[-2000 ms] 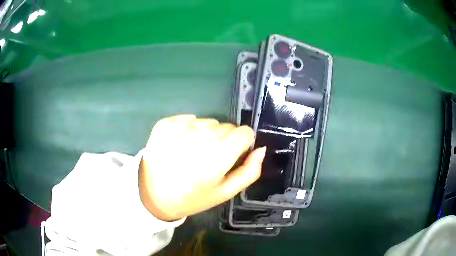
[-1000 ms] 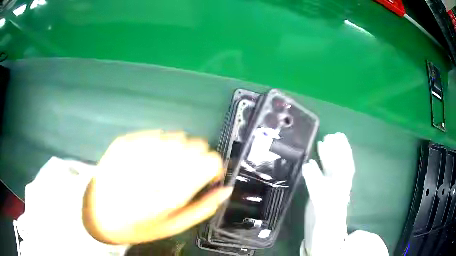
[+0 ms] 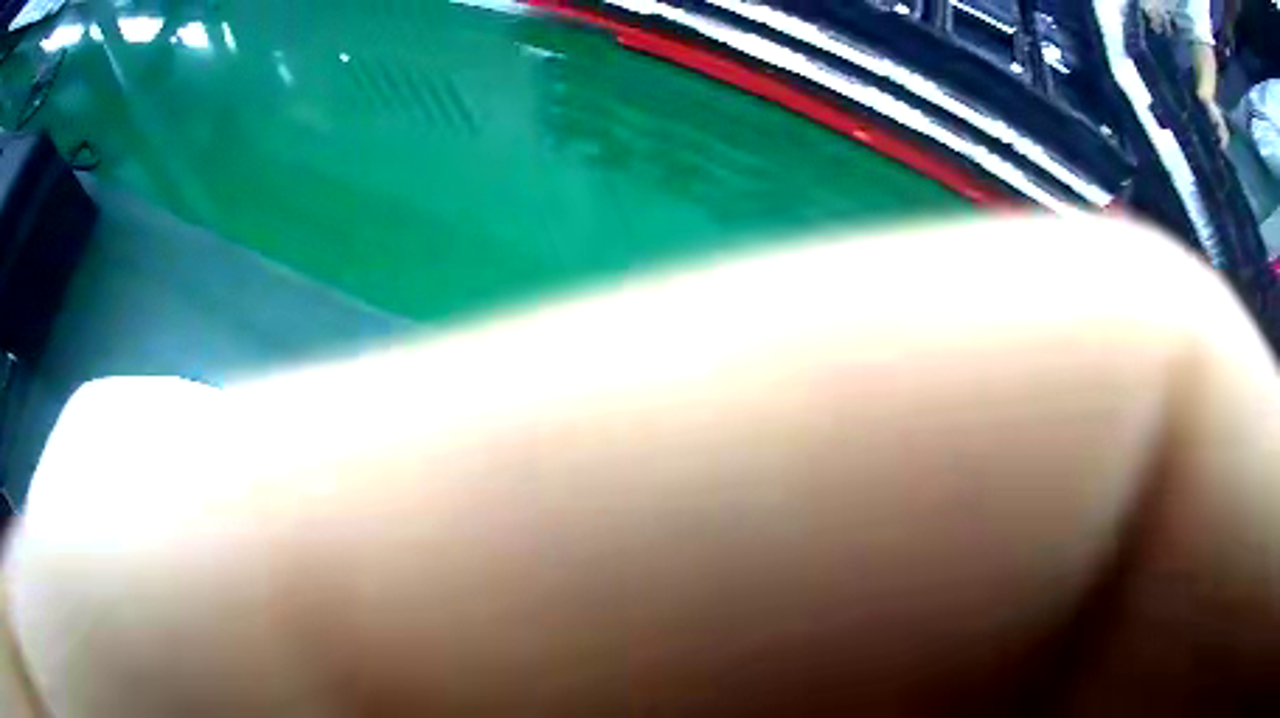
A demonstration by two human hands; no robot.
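Note:
A large, blurred, bare hand, which looks like my left hand (image 3: pixel 730 491), fills the lower part of the view very close to the camera. Its fingertips cannot be made out, so I cannot tell whether it holds anything. My right hand is not in view. No phone housings show; whatever lies below and behind the hand is hidden.
The glossy green conveyor belt (image 3: pixel 463 168) crosses the upper left, with the duller green bench edge (image 3: pixel 267 302) below it. Black trays with white bands (image 3: pixel 898 77) stand at the upper right, above a red tray edge (image 3: pixel 786 91). A dark block (image 3: pixel 35 239) is at the left.
The view has swung towards the stacked trays at the right. The bare hand has come up close to the camera. The phone housings and my gloved right hand have gone out of sight.

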